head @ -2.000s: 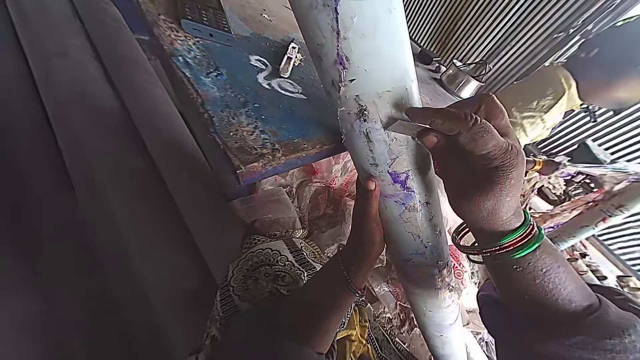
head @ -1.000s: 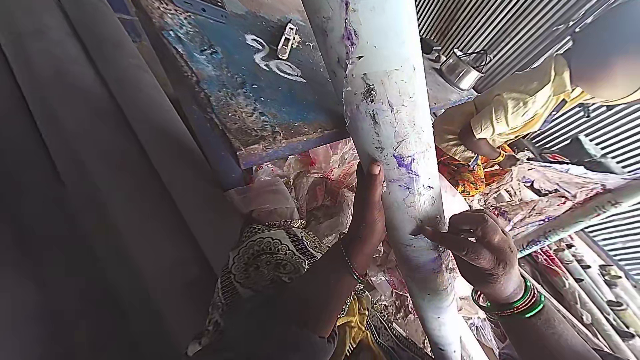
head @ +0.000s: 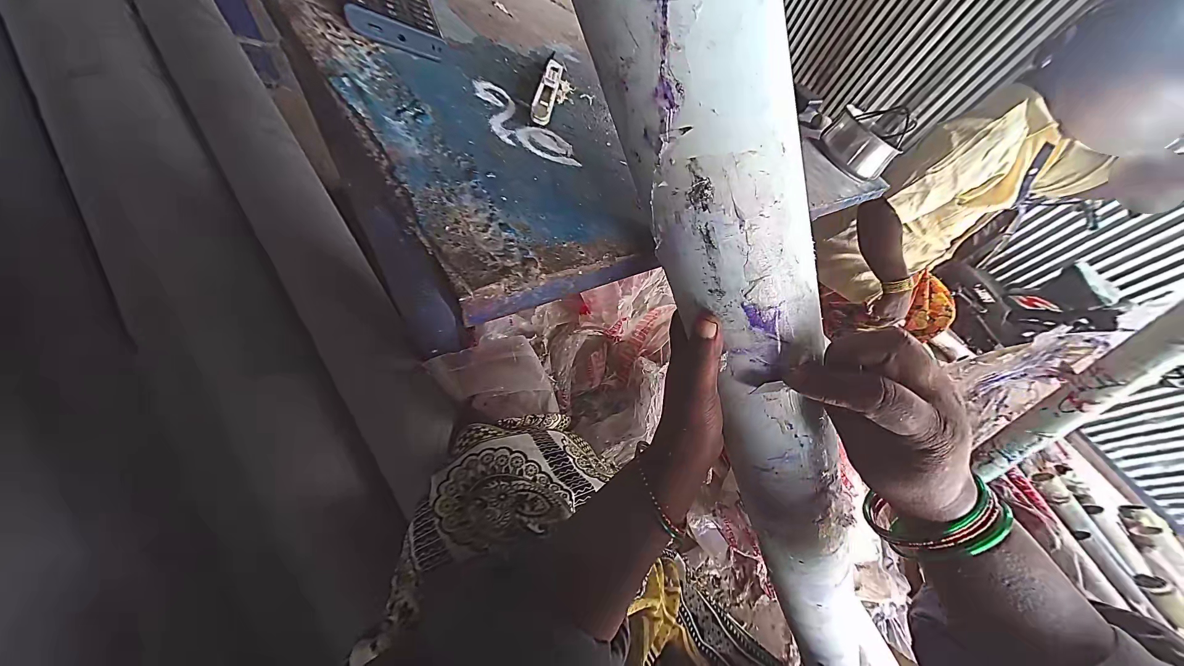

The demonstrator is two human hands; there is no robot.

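A long pale tube [head: 731, 240], streaked with purple and black marks and scuffed film, runs from the top centre down to the bottom right. My left hand [head: 692, 407] holds its left side, thumb up along the surface and the other fingers hidden behind it. On the right side, my right hand [head: 879, 407], with green and red bangles at the wrist, is pinched at a purple patch; a thin dark edge shows at its fingertips, and what that piece is cannot be told.
A worn blue table [head: 518, 203] carries a small white cutter-like tool [head: 548, 92]. Crumpled plastic film [head: 610, 370] lies below. A steel pot [head: 862, 141] stands behind the tube. A person in yellow [head: 962, 185] is at the right, near another pale tube [head: 1082, 388] and several stacked tubes.
My right hand, higher on the tube two seconds ago, moved down it and is now a little higher than one second ago, at the purple patch. My left hand stays on the tube's left side.
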